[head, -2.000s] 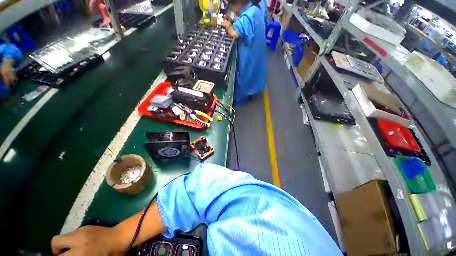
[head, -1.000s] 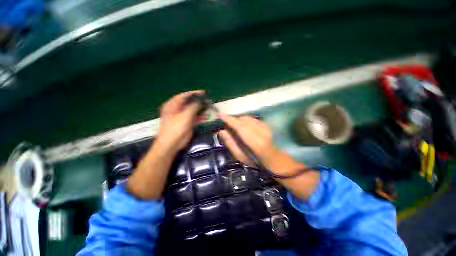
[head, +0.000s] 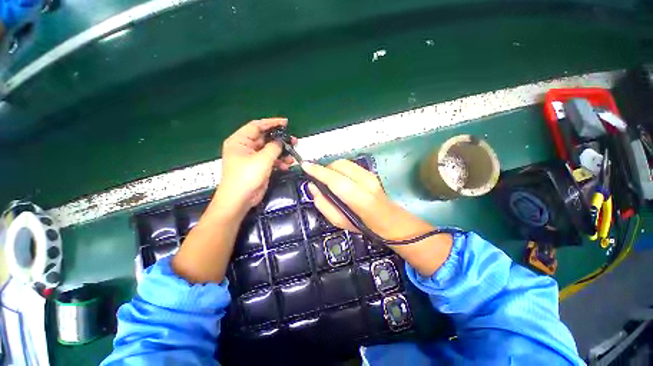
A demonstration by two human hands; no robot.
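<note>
My left hand (head: 247,161) holds a small dark watch-sized unit (head: 276,134) between its fingertips, above the far edge of the black pocketed tray. My right hand (head: 347,191) holds a slim soldering iron (head: 331,198) like a pen. Its metal tip points at the unit; whether they touch cannot be told. The iron's black cable runs over my right wrist. The glossy black tray (head: 288,264) lies under my forearms. Several small units (head: 385,275) with shiny rims sit in pockets on its right side.
To the right are a round tan pot (head: 467,168) with whitish bits, a black fan (head: 538,207), a small orange-and-black piece (head: 540,257) and a red tool tray (head: 558,121) with yellow-handled pliers (head: 601,214). At left are a white reel (head: 32,246), a solder spool (head: 79,319) and papers (head: 21,322).
The view has swung from the aisle and shelving down to the tray. Since the blurred frame, both hands stay close together at the small unit, and the iron and unit now show more clearly.
</note>
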